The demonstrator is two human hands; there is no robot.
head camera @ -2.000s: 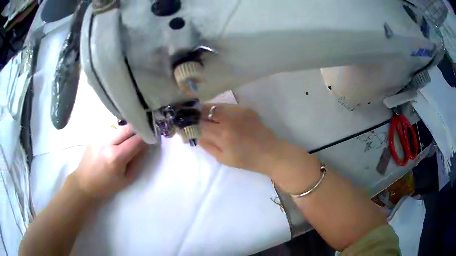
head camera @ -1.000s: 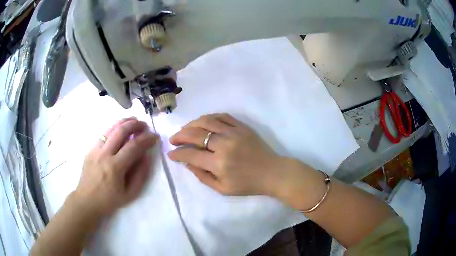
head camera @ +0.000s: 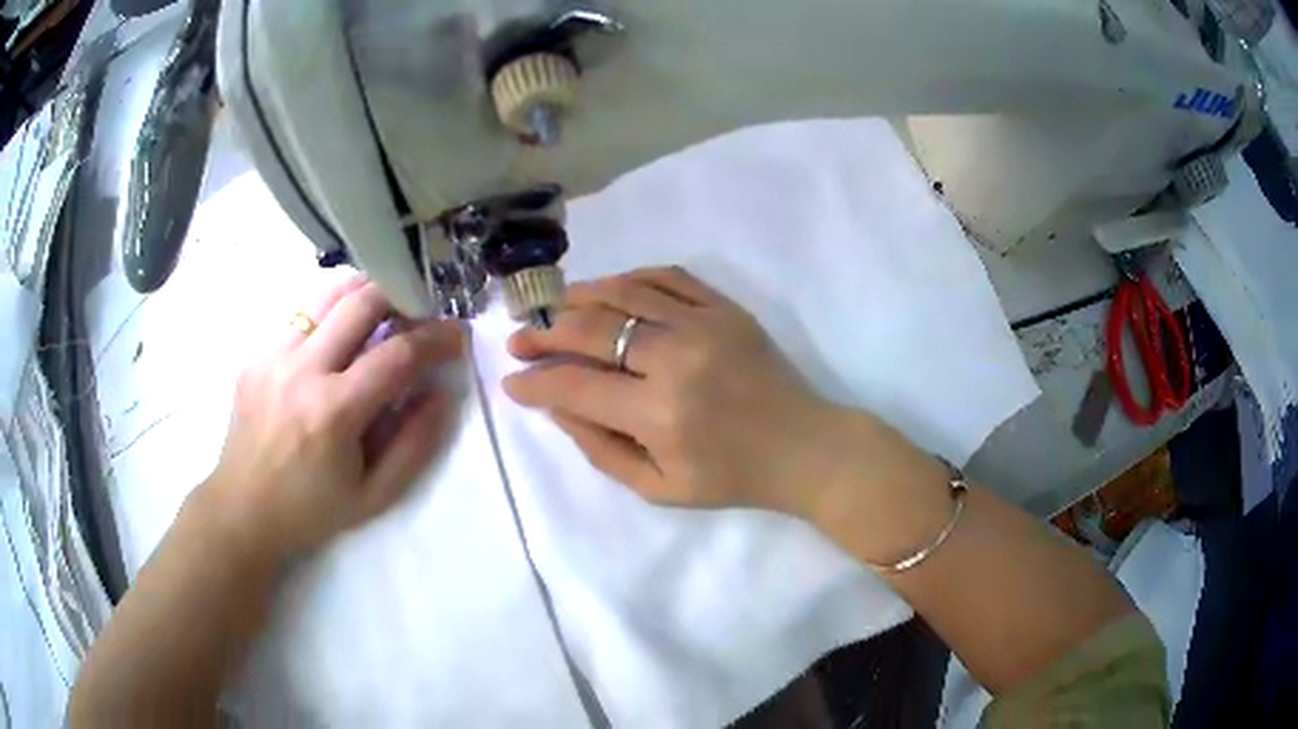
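A large white garment panel (head camera: 769,214) lies flat under the head of the off-white sewing machine (head camera: 740,71). A dark seam (head camera: 515,527) runs from the presser foot (head camera: 458,292) down toward the lower edge. My left hand (head camera: 320,406) lies on the cloth left of the seam, fingers bent close to the foot, thumb side blurred. My right hand (head camera: 683,385) lies flat on the cloth right of the seam, fingertips beside it. The needle tip is too small to make out.
Red-handled scissors (head camera: 1146,349) lie at the right of the machine bed. Stacked cut pieces (head camera: 36,499) lie at the far left. More white pieces (head camera: 1238,285) hang at the right. A grey elongated shape (head camera: 168,178) stands left of the machine head.
Since two seconds ago, the panel has come to lie spread right of the foot, with the seam showing. Over the last second both hands have come closer to the foot. The view has shifted slightly.
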